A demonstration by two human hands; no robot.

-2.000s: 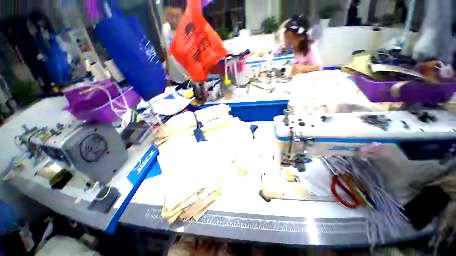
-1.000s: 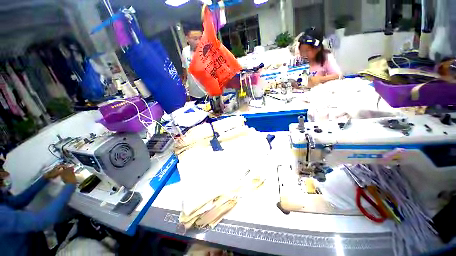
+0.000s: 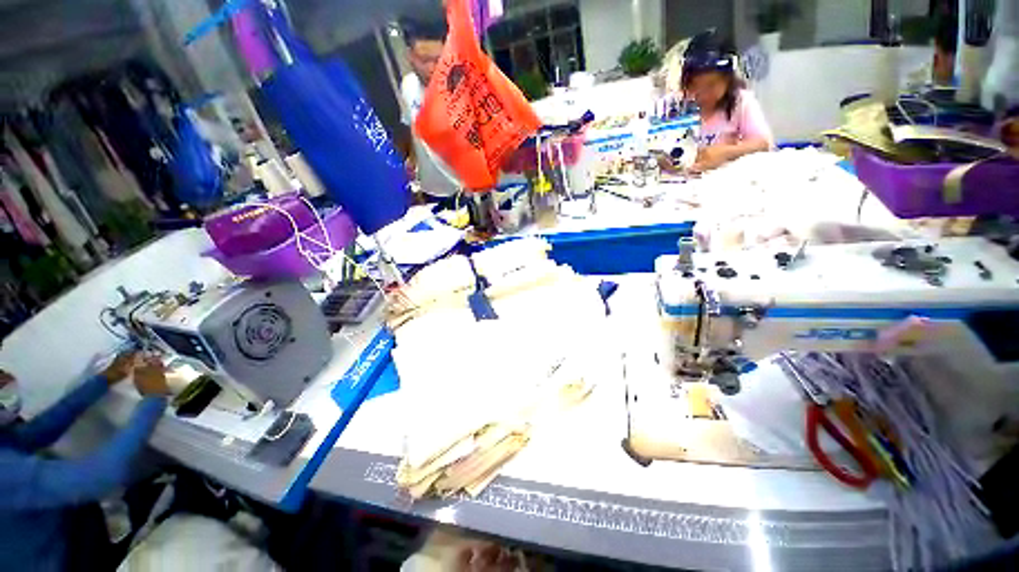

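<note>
Neither of my hands can be made out. A blurred cream and skin-toned patch is cut off by the bottom edge; I cannot tell if it is cloth or part of a hand. A thick stack of cream cloth pieces (image 3: 492, 352) lies left of the needle, its folded ends near the ruler edge. A dark-blue tie (image 3: 481, 293) is on its back part. The white JACK sewing machine head (image 3: 838, 293) stands at right, with its presser foot area (image 3: 715, 369) uncovered by cloth. Red-orange scissors (image 3: 840, 445) lie beside pale-lavender strips (image 3: 918, 447).
The table's grey ruler edge (image 3: 626, 523) runs across the front. At left are another machine (image 3: 251, 335) and a worker's blue sleeves (image 3: 89, 447). Blue (image 3: 335, 129) and orange (image 3: 475, 106) bags hang ahead. Purple baskets (image 3: 279, 240) stand behind. Two people are beyond the table.
The view has turned and lifted since two seconds ago, bringing the worker at left into sight. Compared with one second ago it is only slightly shifted. The cloth stack and scissors have not visibly moved.
</note>
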